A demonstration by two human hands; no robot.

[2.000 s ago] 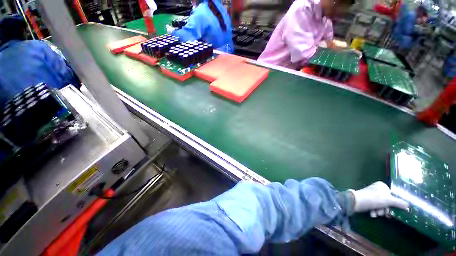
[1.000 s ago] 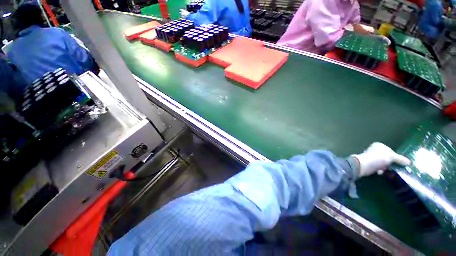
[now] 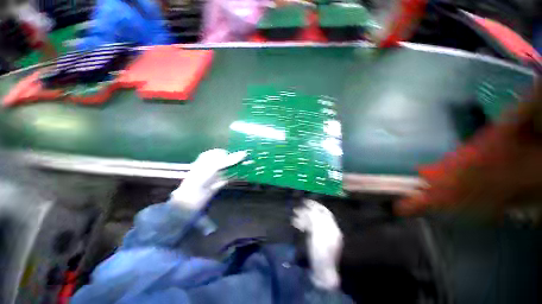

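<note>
A large green circuit board (image 3: 291,139) with rows of pale pads lies at the near edge of the green line, its near side reaching over the metal rail. My left hand (image 3: 205,175), in a white glove, holds the board's left edge with thumb and fingers. My right hand (image 3: 321,237), also white-gloved, is below the board's near edge, apart from it, with fingers partly curled; motion blur hides whether it holds anything. The underside of the board is hidden.
Red foam pads (image 3: 172,71) and a blurred board with black capacitors (image 3: 89,65) lie on the line at left. A red-brown sheet (image 3: 469,166) stands at right. People in blue and pink stand opposite, beside more green boards (image 3: 284,19).
The view has swung right. The board and my left hand on it now show in the middle, and my right hand has come into view.
</note>
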